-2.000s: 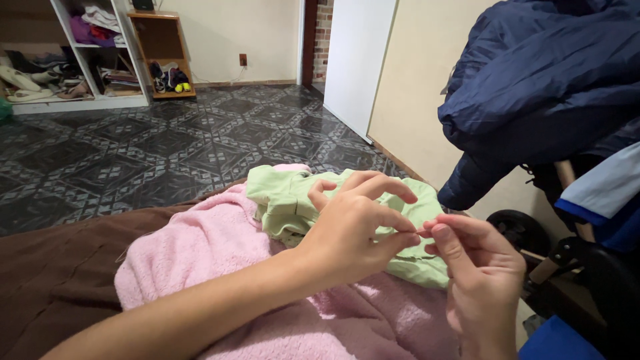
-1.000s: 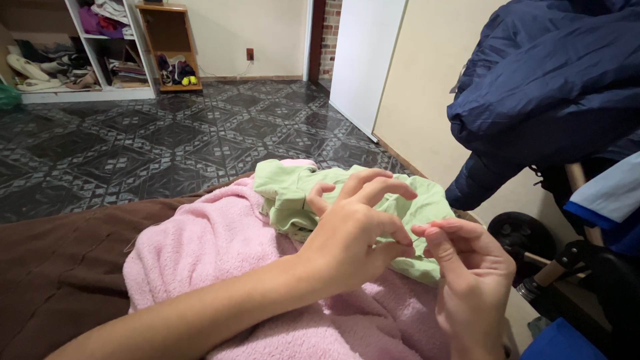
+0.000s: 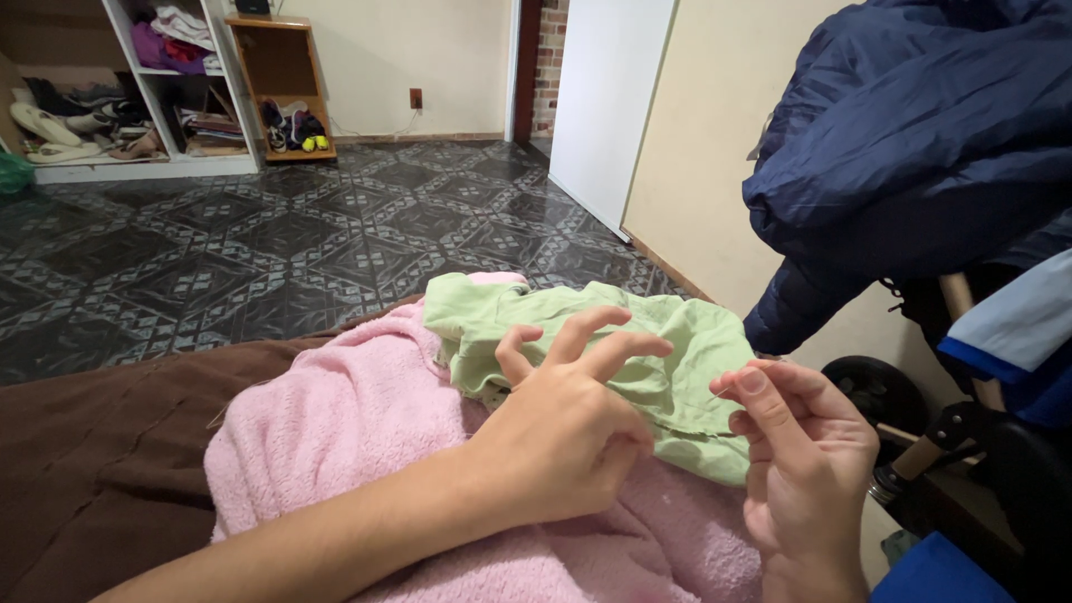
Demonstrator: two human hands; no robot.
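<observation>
A light green cloth (image 3: 687, 343) lies crumpled over a pink fleecy blanket (image 3: 335, 435). Above them, my left hand (image 3: 578, 419) has its thumb and index finger brought together, with the other fingers spread; whether anything is between the fingertips cannot be seen. To its right, my right hand (image 3: 804, 444) pinches a thin, pale thread or needle (image 3: 727, 389) between thumb and forefinger, near the green cloth's right edge. The thin item is too fine to tell exactly which it is.
Brown fabric (image 3: 100, 444) spreads under the blanket at left. A navy padded jacket (image 3: 913, 142) hangs at right above a dark wheel (image 3: 875, 389) and blue cloth (image 3: 938, 574). Beyond the patterned tile floor (image 3: 368, 226) stand a white shelf unit (image 3: 151, 171) and a small wooden shelf (image 3: 322, 75) with shoes.
My two hands, close together at the fingertips two seconds ago, are now farther apart. The left hand's thumb and index finger have curled inward.
</observation>
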